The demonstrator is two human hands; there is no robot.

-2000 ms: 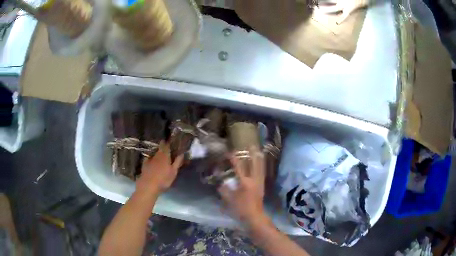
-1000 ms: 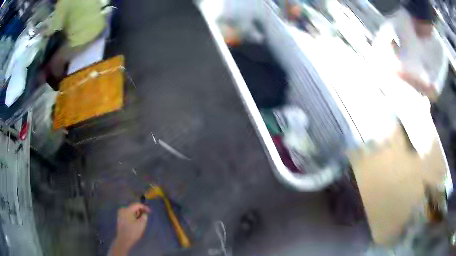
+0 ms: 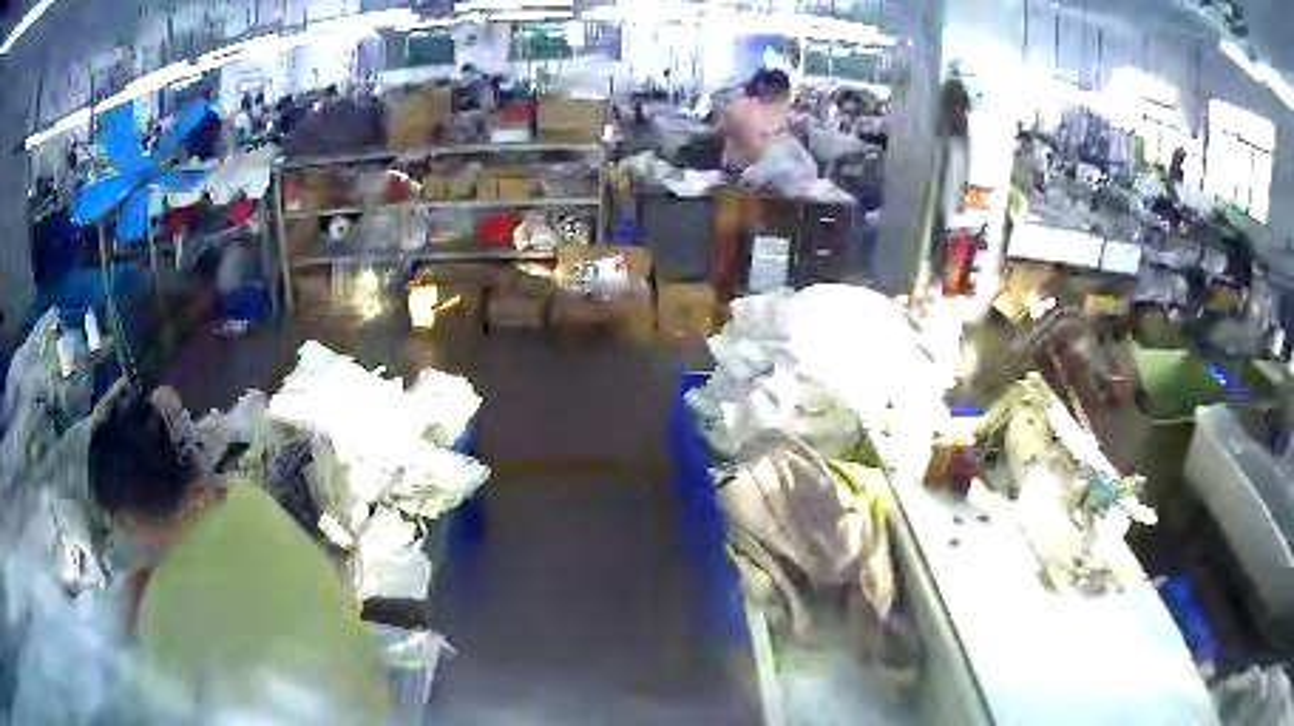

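Note:
Neither of my hands is in view. Nearest in front of me on the right, a brownish-beige heap of fabric [image 3: 809,518] lies in a long tub, with a large heap of white cut pieces [image 3: 837,355] behind it. Beside them runs a white sewing table [image 3: 1043,631] with more crumpled pale fabric [image 3: 1043,468] on it. On the left, another heap of white pieces [image 3: 376,440] is piled high.
A person in yellow-green [image 3: 256,610] is at the near left. A dark aisle floor [image 3: 575,582] runs ahead between blue-sided containers [image 3: 700,525]. Shelves with boxes [image 3: 440,213] stand across its far end. A pillar [image 3: 915,170] and another person [image 3: 759,128] are further back.
The view has swung up from the tub with tied brown bundles, past an orange stool, to the aisle and shelves. My hand, seen one second ago, has left the picture.

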